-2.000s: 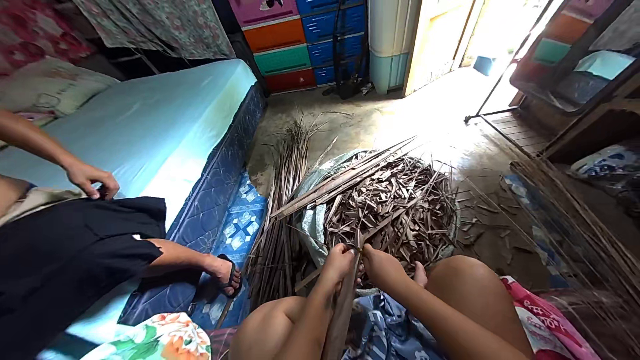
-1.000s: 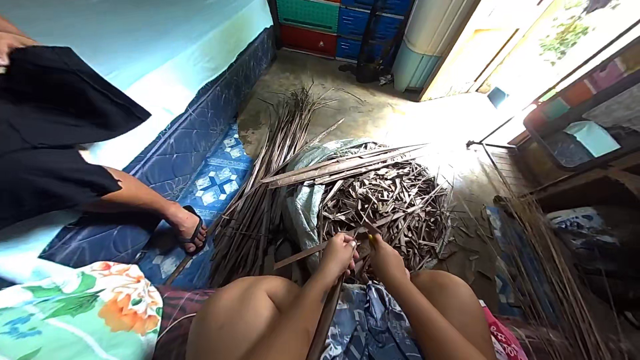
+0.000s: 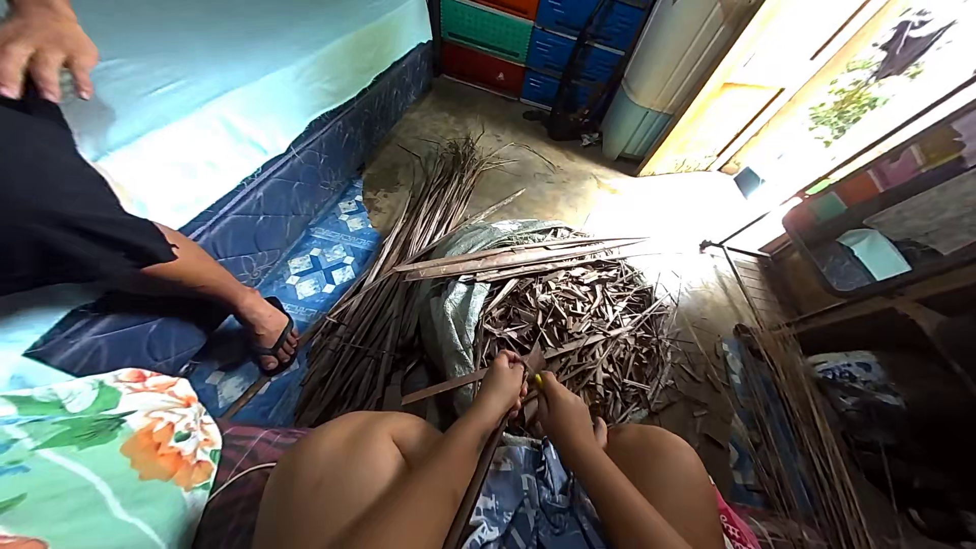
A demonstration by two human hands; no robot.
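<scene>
My left hand is closed around a long dried palm leaf strip, which runs back between my knees. Close on its right, my right hand grips a small tool with a yellow handle; its working part is too small to make out. Just beyond both hands lies a heap of short cut leaf pieces in an open woven plastic sack. Several long flat leaf strips rest across the top of the sack. To its left lies a bundle of long dried leaves.
At the left a person in black sits on a bed, with a sandaled foot on the blue patterned mat. Plastic drawers stand at the back. Thin sticks and a mirror are at the right.
The view has tilted and shifted. A yellow part, not visible two seconds ago, shows at my right hand. The other person's hand has moved relative to the black cloth.
</scene>
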